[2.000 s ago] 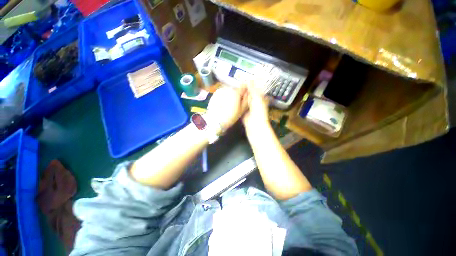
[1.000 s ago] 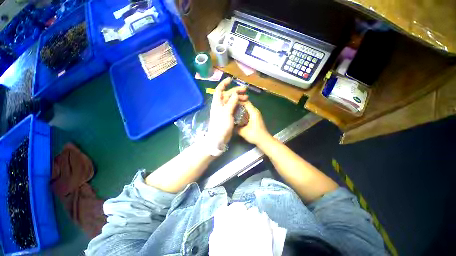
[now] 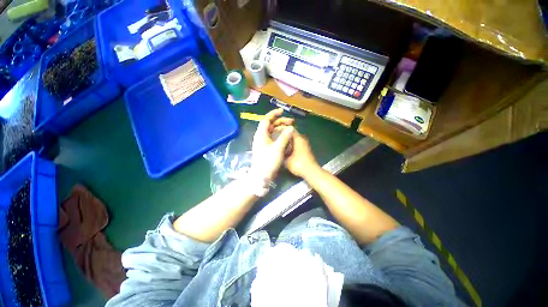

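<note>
My left hand point(image 3: 270, 145) and my right hand point(image 3: 299, 157) are pressed together above the bench's front part, both bare. They close around a small bundle of thin pins point(image 3: 289, 147), of which only a dark sliver shows between the palms. The left fingers curl over its top. Clear plastic bags point(image 3: 225, 165) lie on the green mat beside and partly under my left wrist. A shallow blue tray point(image 3: 180, 135) at left holds a flat row of pinkish-tan pins point(image 3: 182, 81) near its back edge.
A counting scale point(image 3: 324, 65) stands in the open carton point(image 3: 481, 120). Tape rolls point(image 3: 235, 86), a yellow strip point(image 3: 252, 117) and a black marker point(image 3: 288, 107) lie before it. Blue bins point(image 3: 37, 234) and a brown cloth point(image 3: 84, 219) are at left. A metal edge point(image 3: 288, 199) runs along the front.
My hands have come back from over the scale to the bench front. The bundle, seen between them a second ago, is now mostly covered. The camera view has shifted.
</note>
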